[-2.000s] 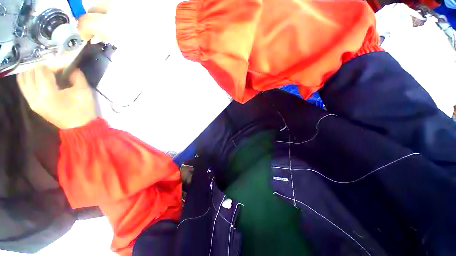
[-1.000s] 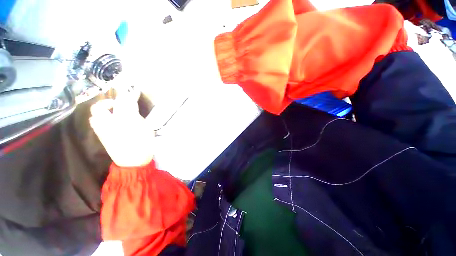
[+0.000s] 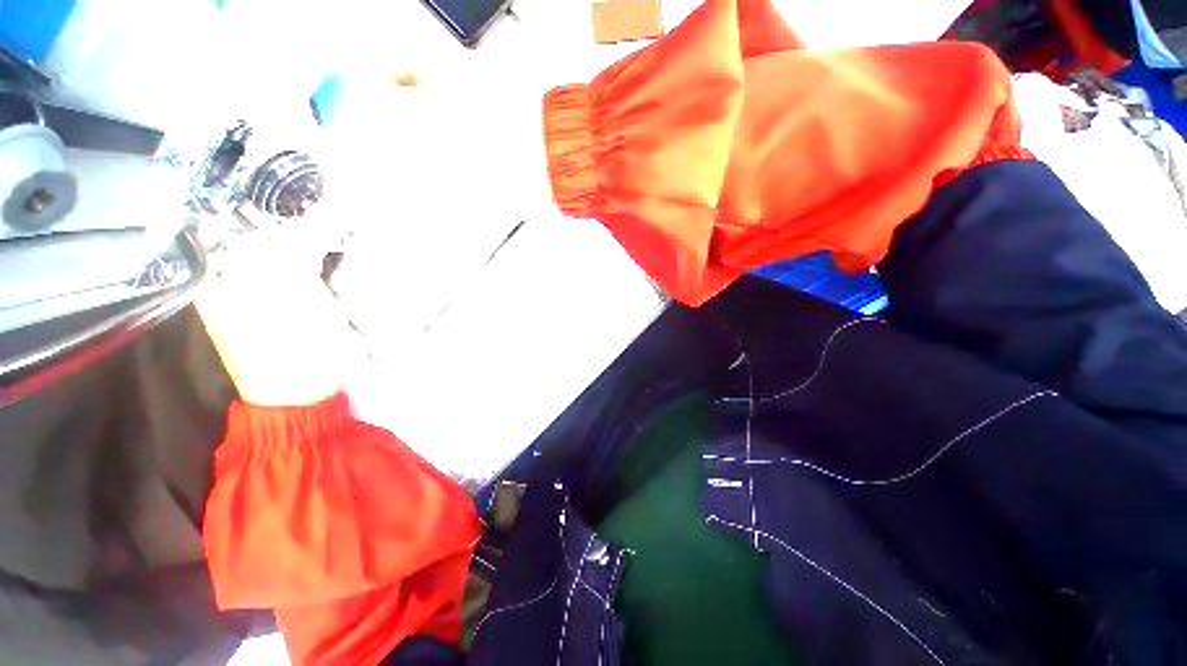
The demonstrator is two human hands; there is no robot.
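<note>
My left hand [image 3: 267, 325] reaches up from its orange-red sleeve cover to the presser foot area of the sewing machine [image 3: 98, 267]. It is washed out by glare, and its fingertips cannot be made out. Dark brown cloth [image 3: 104, 455] hangs in folds left of my left wrist and runs up under the machine arm. A small dark bit shows by the fingers. My right sleeve cover [image 3: 833, 143] points left over the table. The right hand beyond its cuff is lost in glare.
A ribbed metal dial [image 3: 286, 186] is above my left hand. A black rectangular object [image 3: 469, 13] and a tan square [image 3: 627, 20] lie at the table's far edge. White pieces [image 3: 1100, 182] are at right. My navy clothing fills the lower right.
The view has shifted, showing more of the machine and the far edge. Earlier both hands held the brown cloth's edge by the needle; now the right hand is washed out and the left sits by the machine.
</note>
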